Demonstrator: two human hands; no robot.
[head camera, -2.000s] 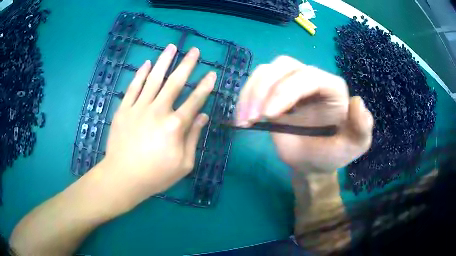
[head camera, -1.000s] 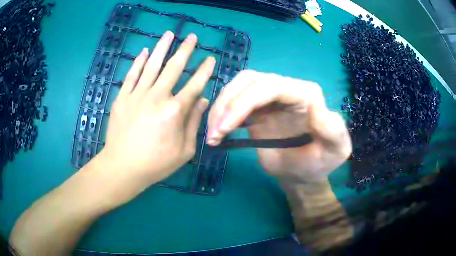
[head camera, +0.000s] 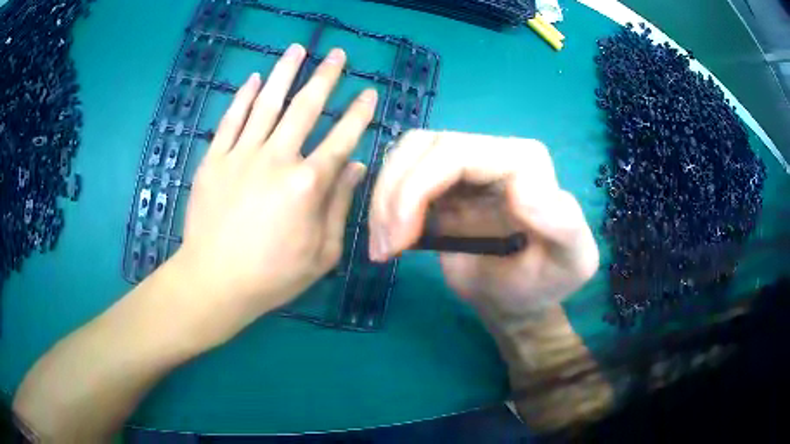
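A black moulded frame (head camera: 156, 201) lies flat on the green table, with rows of small parts along its left and right sides. My left hand (head camera: 264, 186) lies palm down on the middle of the frame, fingers spread, gripping nothing. My right hand (head camera: 485, 208) is over the frame's right side, closed around dark side cutters (head camera: 472, 244) that show as a black stick. The cutters' jaws are hidden by my fingers, so I cannot tell what they touch.
A pile of flat black parts (head camera: 35, 139) lies at the left edge. A pile of small knobbed parts (head camera: 680, 173) lies at the right. A stack of uncut frames (head camera: 468, 10) is at the back, beside a yellow handle (head camera: 546, 32) and a crumpled white item (head camera: 547, 9).
My right hand with the cutters has moved left and down along the frame's right side. The frame and left hand sit slightly higher in view; the left hand keeps its place on the frame.
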